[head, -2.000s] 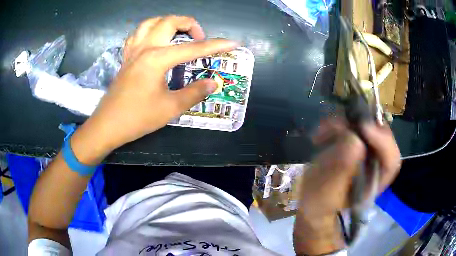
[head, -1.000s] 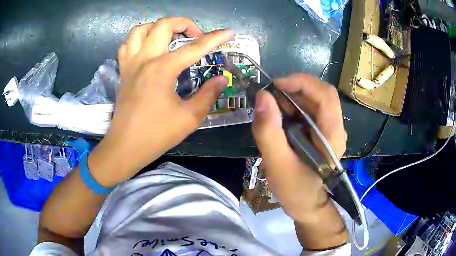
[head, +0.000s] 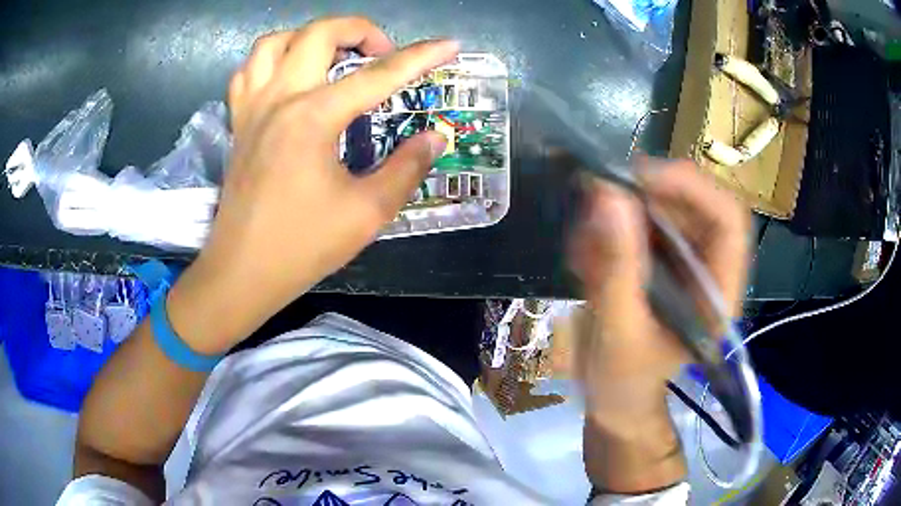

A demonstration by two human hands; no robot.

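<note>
The white power strip housing (head: 497, 148) lies open on the dark mat, with a green circuit board (head: 474, 158), metal contacts and coloured wires inside. My left hand (head: 306, 148) holds the housing from its left side, the thumb on a yellow part on the board and the index finger along the top edge. My right hand (head: 652, 247) is blurred, right of the housing and apart from it. It grips the soldering iron (head: 692, 306) with a pale tube along it. The iron's tip is too blurred to make out.
The power cord in a clear plastic bag (head: 128, 203) lies left. An open carton (head: 731, 188) with cream-handled pliers (head: 746, 143) stands right, beside a black box (head: 845, 138). A bag with blue discs (head: 647, 15) is at the top. A blue bin (head: 40, 366) is below the bench edge.
My right hand first came in from the right with the iron to the board, then moved back right, off the housing. My left hand stays on the housing.
</note>
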